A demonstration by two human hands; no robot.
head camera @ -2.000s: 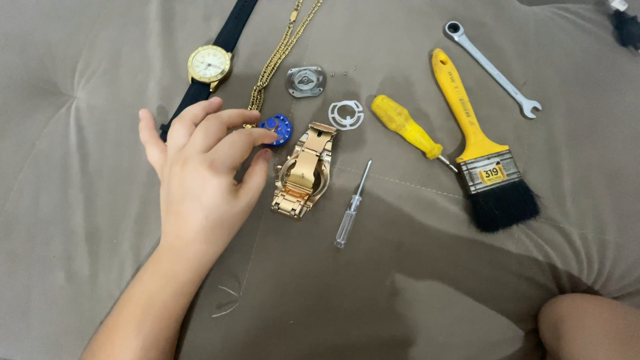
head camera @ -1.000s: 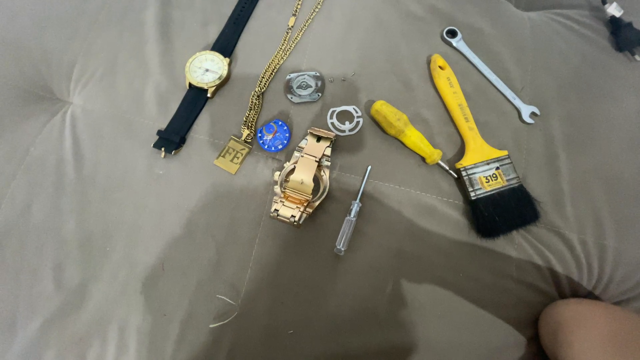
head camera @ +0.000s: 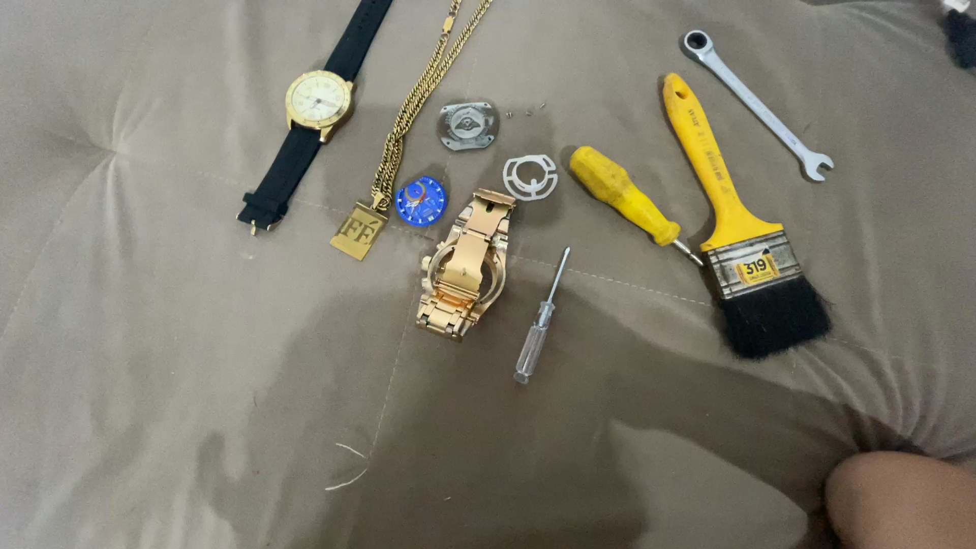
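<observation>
Neither of my hands is in view. A gold-coloured watch case with its metal bracelet [head camera: 462,267] lies in the middle of the cushion, its back opening facing up. Just up and left of it rests a blue watch dial [head camera: 421,201]. Above are a metal watch case back [head camera: 468,126] and a white spacer ring [head camera: 530,178], with several tiny screws [head camera: 527,113] beside the case back. A small clear-handled screwdriver [head camera: 535,343] lies right of the bracelet. At the left is a gold-coloured watch with a black strap [head camera: 319,100], near a gold-coloured chain [head camera: 412,107] with a rectangular pendant [head camera: 358,231].
On the right lie a yellow-handled screwdriver [head camera: 621,191], a paintbrush [head camera: 720,191] with black bristles and a combination wrench [head camera: 755,103]. The screwdriver's tip touches or nearly touches the brush ferrule. A bare knee [head camera: 903,499] shows at the lower right, on the stitched grey-brown upholstery [head camera: 191,343].
A hand was over the pendant and touching the blue dial two seconds ago; it has left the view. The dial and pendant now lie uncovered.
</observation>
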